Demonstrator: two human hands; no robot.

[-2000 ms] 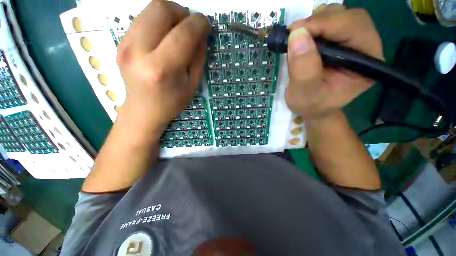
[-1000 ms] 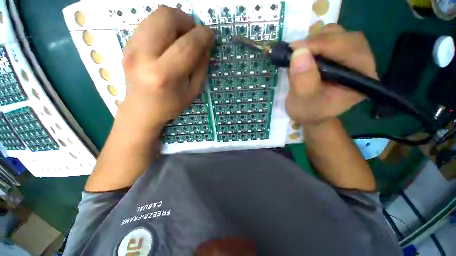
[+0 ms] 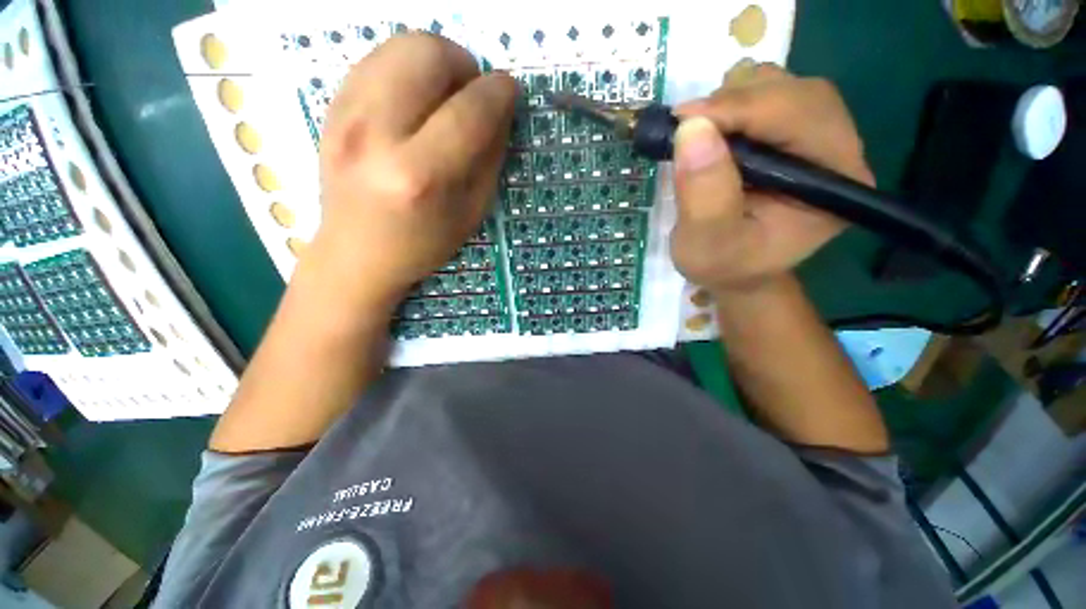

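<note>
Green circuit board panels (image 3: 578, 256) lie on a white carrier tray (image 3: 536, 346) with tan round holes along its edges. My right hand (image 3: 762, 179) grips a black soldering iron (image 3: 810, 176) like a pen. Its thin metal tip points left and lies at the upper rows of the right panel. My left hand (image 3: 411, 167) is closed in a pinch over the left panel, its fingertips near the gap between panels. The fingertips are turned away, and what they pinch is hidden. A thin dark line runs left from that hand's side across the tray's upper left.
A second tray with green panels (image 3: 83, 303) lies at the far left. A black flat object (image 3: 947, 179) and a small white round cap (image 3: 1038, 121) are at the right. Yellow-rimmed reels (image 3: 1038, 18) sit top right. The iron's cable curves down at right. Cardboard (image 3: 77, 565) is at lower left.
The view has shifted slightly over the bench. The iron's tip has moved down the right panel to lower rows than two seconds ago. Both hands keep their grips.
</note>
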